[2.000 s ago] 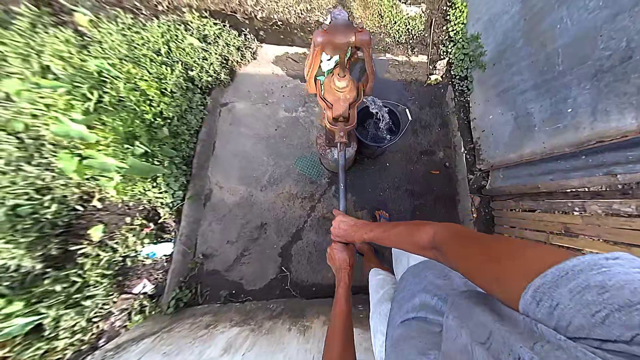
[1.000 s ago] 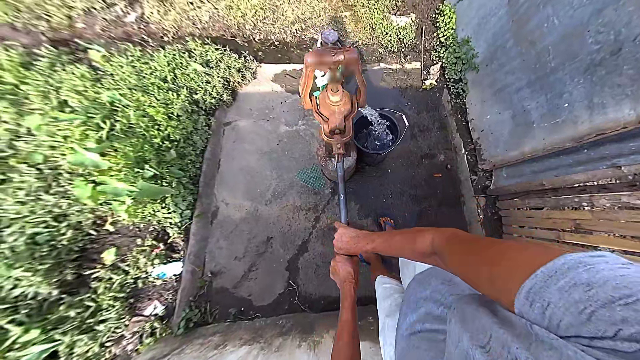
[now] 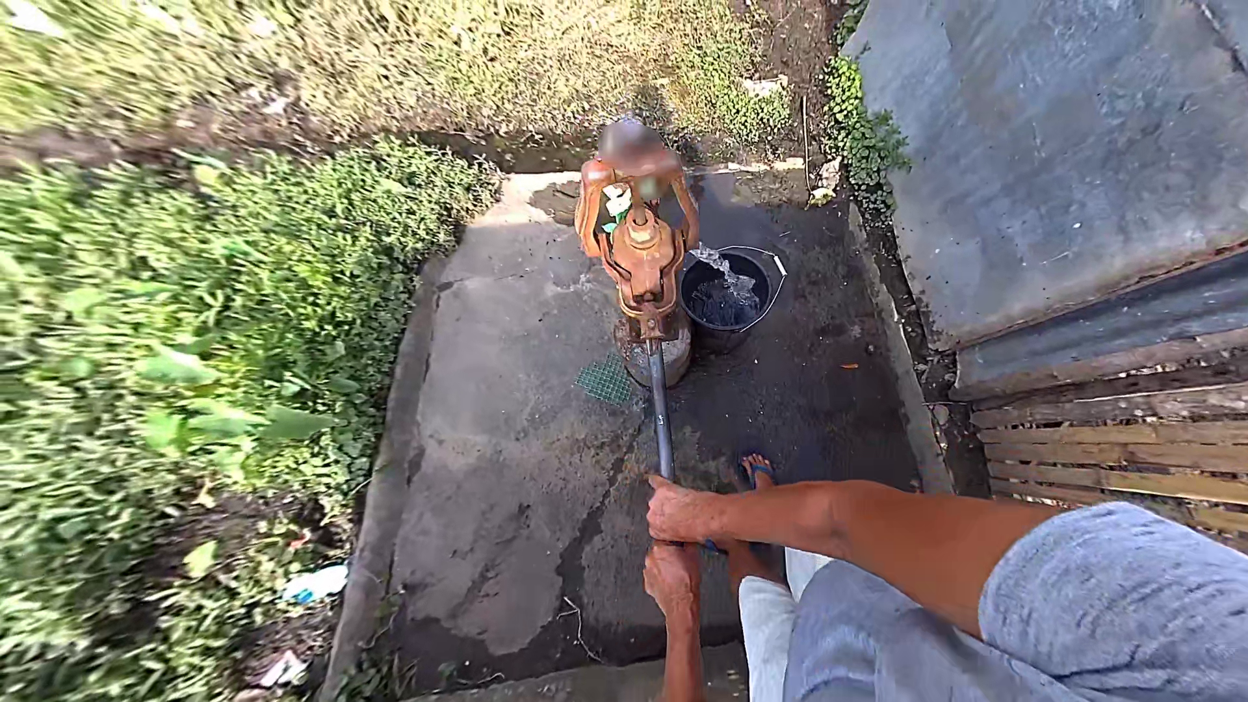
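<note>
A rust-coloured hand water pump (image 3: 643, 249) stands on a round concrete base, its top blurred. Its long grey metal handle (image 3: 660, 409) points down the view. My right hand (image 3: 684, 512) is closed around the handle's near part. Just below it, my left hand (image 3: 673, 575) grips the end, the two hands touching or nearly so. To the right of the pump sits a black bucket (image 3: 723, 327) with a wire bail, whose white grip rests at the rim. Water (image 3: 726, 273) pours into it from the pump's side; the spout itself is hidden.
A green mesh piece (image 3: 604, 380) lies left of the pump base. My sandalled foot (image 3: 757, 470) is on the wet concrete slab (image 3: 507, 390). Dense plants (image 3: 224, 322) border the left; a grey metal sheet (image 3: 1053, 166) and wooden slats (image 3: 1121, 453) stand at the right.
The view has shifted, showing more ground beyond the pump. Both hands have stayed on the handle. Water runs into the bucket in all the frames, its stream varying in shape.
</note>
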